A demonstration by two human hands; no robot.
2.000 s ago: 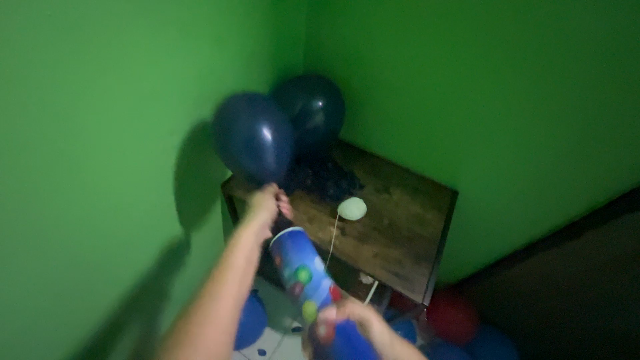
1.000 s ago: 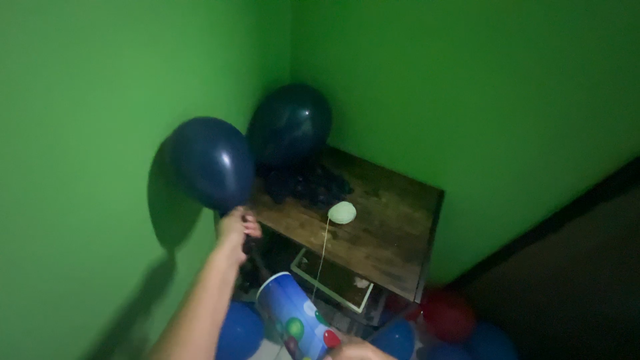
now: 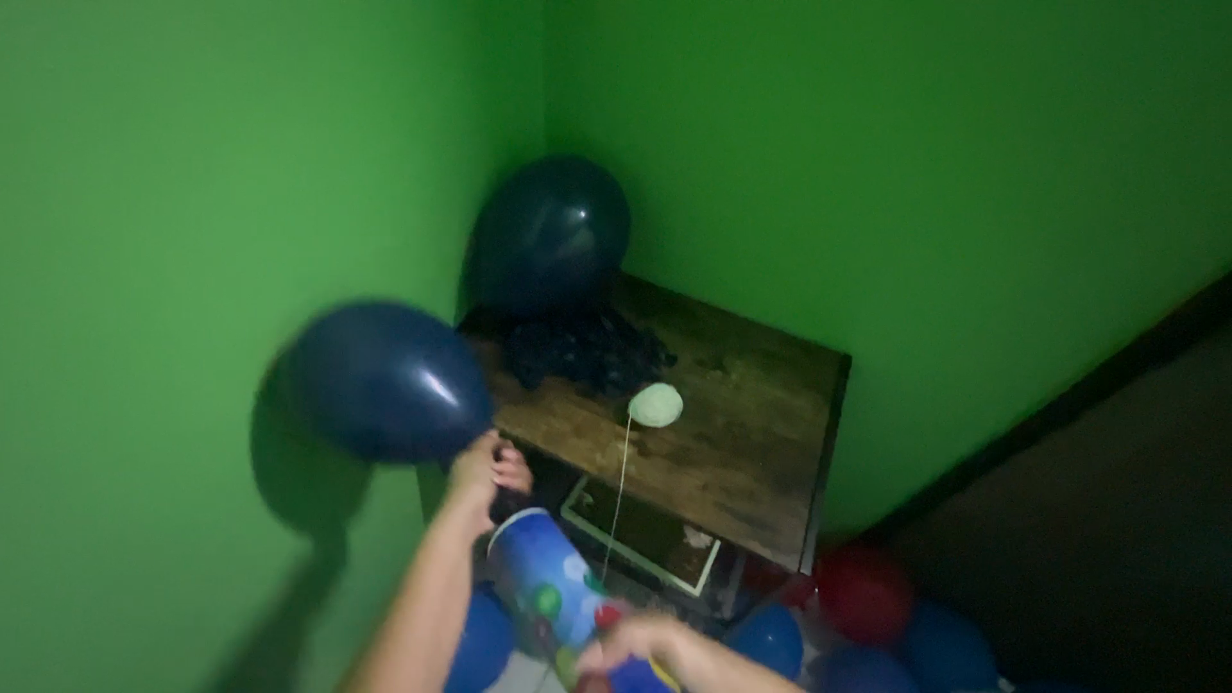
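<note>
My left hand (image 3: 493, 475) is closed around the neck of an inflated dark blue balloon (image 3: 390, 383), just above the top end of a blue cylinder (image 3: 553, 568) printed with coloured balloons, perhaps a hand pump. Something dark spans from the hand to the cylinder's end. My right hand (image 3: 635, 645), blurred, grips the cylinder's lower part near the bottom edge. On the wooden tabletop (image 3: 741, 423) lie a ball of whitish string (image 3: 656, 405), its strand hanging over the front edge, and a heap of dark uninflated balloons (image 3: 587, 351).
Another dark blue inflated balloon (image 3: 553, 236) rests in the corner at the table's back. A red balloon (image 3: 863, 592) and several blue balloons (image 3: 767, 639) lie on the floor around the table. Below the tabletop is a light-edged frame (image 3: 640, 534). Green walls (image 3: 895, 173) meet behind.
The balloon in my left hand has moved left and down, away from the one in the corner, and looks larger relative to it. My left hand stays on its neck.
</note>
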